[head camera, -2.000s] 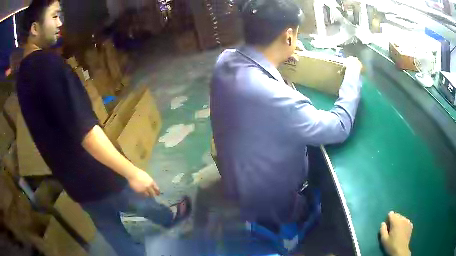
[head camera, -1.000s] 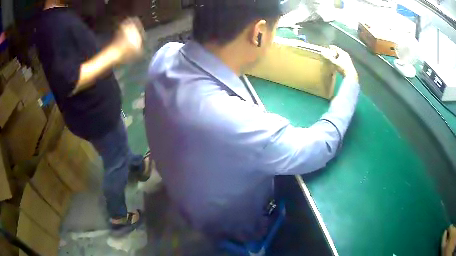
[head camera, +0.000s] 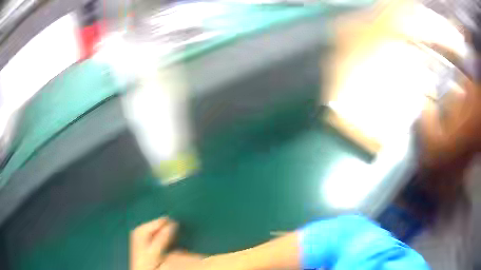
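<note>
The view is strongly blurred. My left hand (head camera: 151, 241) is at the bottom edge, left of centre, over the green bench surface (head camera: 253, 200). Its fingers look curled; I cannot tell whether it holds anything. My right forearm, in a bright blue sleeve, reaches in from the lower right. My right hand (head camera: 182, 259) meets or overlaps the left one and is partly cut off by the bottom edge; its fingers are hidden. A tan carton (head camera: 350, 132), mostly washed out by glare, stands at the upper right, beside another person.
A whitish post (head camera: 158, 116) with a yellow-green lower end (head camera: 178, 167) stands beyond my hands. A dark belt strip (head camera: 253, 84) runs behind the green surface. A red object (head camera: 89, 39) is at the upper left. A person's blurred arm (head camera: 453, 118) is at the right edge.
The view has swung from the neighbour in grey-blue to the post and another person by a carton. Both my hands are now at the bottom; only part of one showed before.
</note>
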